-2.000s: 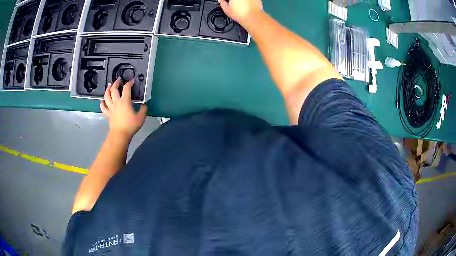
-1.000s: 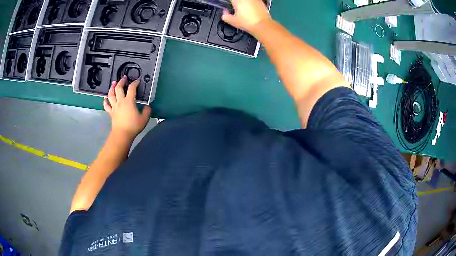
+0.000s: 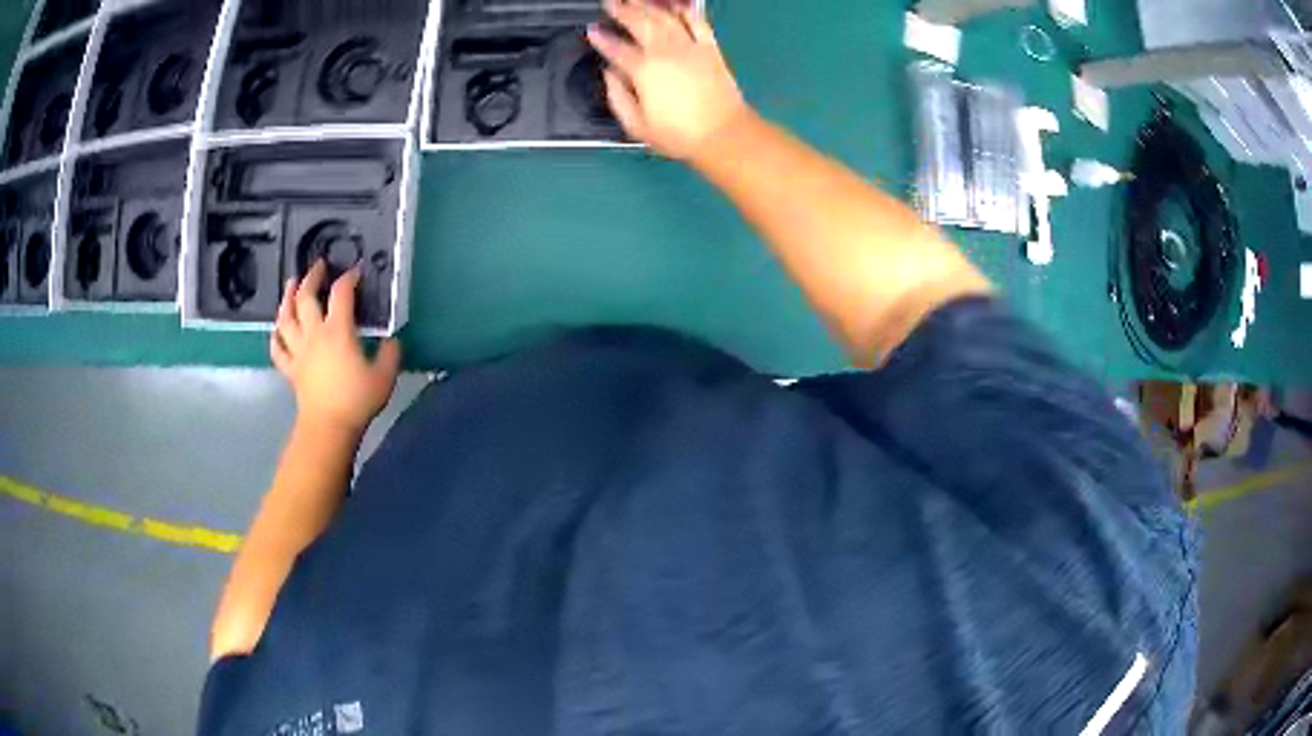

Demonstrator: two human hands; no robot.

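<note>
White boxes with black moulded trays (image 3: 245, 309) stand side by side in rows on the green bench. My left hand (image 3: 334, 345) is at the front edge of the nearest box at the row's right end. Its fingers are spread over the tray's round recess and its thumb is near the front right corner. My right hand (image 3: 669, 79) lies with fingers apart over the right part of a box (image 3: 497, 65) farther back, covering part of its round recess. No loose item shows in either hand. That box's far side is cut off by the picture's top edge.
Clear plastic strips (image 3: 971, 151) lie on the green bench mat (image 3: 576, 252) at right, with white bracket-like pieces (image 3: 1039, 180) beside them. A black cable coil (image 3: 1177, 237) lies farther right. A grey floor with a yellow line is below the bench.
My right hand has shifted left relative to the bench, and the dark long thing seen by it a second ago no longer shows. My left hand stays at the same box. The whole view has turned slightly.
</note>
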